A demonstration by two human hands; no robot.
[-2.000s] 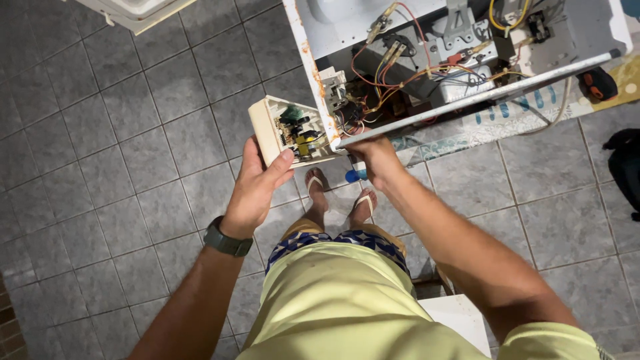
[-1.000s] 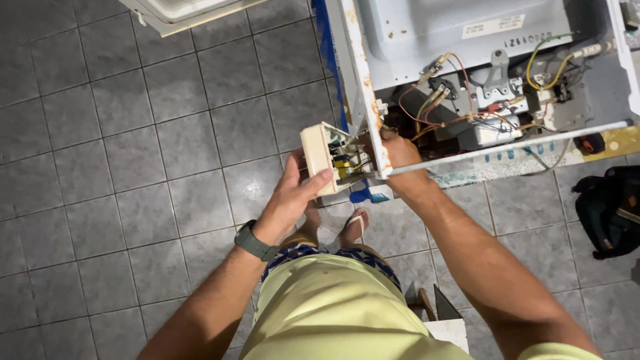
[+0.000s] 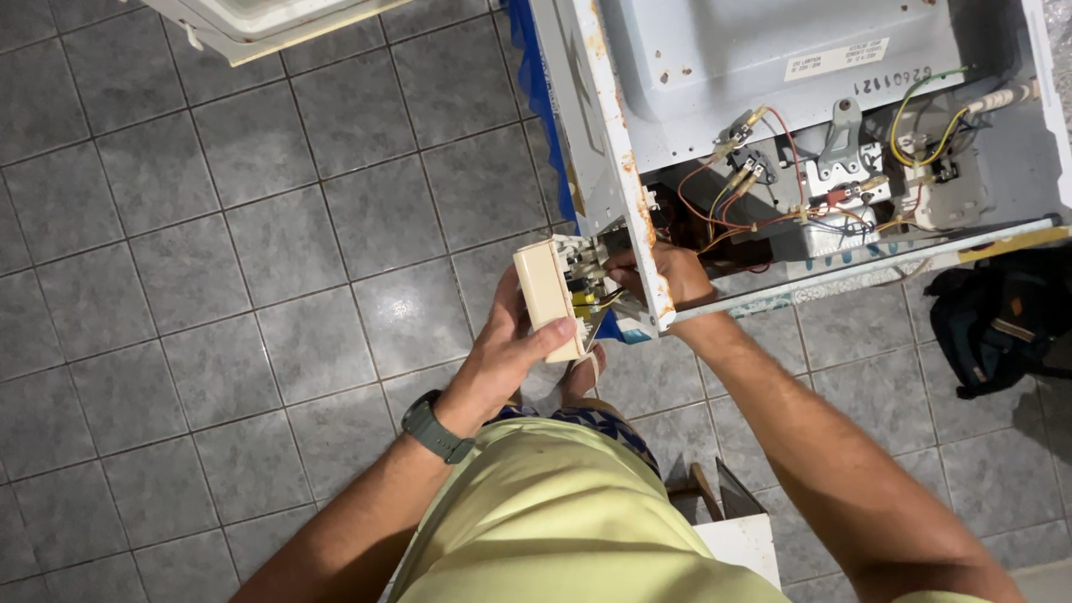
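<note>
My left hand [image 3: 519,343] grips a cream plastic control panel [image 3: 546,300] by its outer face, thumb on its lower edge. Switches and wire connectors [image 3: 586,268] fill the panel's open back, which faces the rusty front edge of a microwave-like appliance's metal casing [image 3: 641,201]. My right hand [image 3: 670,272] reaches inside that casing, with fingertips behind the edge close to the panel's connectors. Whether those fingers pinch anything is hidden. Red, yellow and blue wires [image 3: 754,224] run through the casing to a metal-cased part [image 3: 837,226].
A white appliance door or panel [image 3: 251,33] lies at the top left. A black backpack [image 3: 997,322] is on the tiled floor at the right. Near my body stands a white box-like object [image 3: 741,544]. Blue cloth [image 3: 540,109] hangs beside the casing.
The view has shifted, bringing more of the casing's inside into sight. My left hand still holds the panel, now with its outer face turned more toward the camera. My right hand has gone farther inside the casing.
</note>
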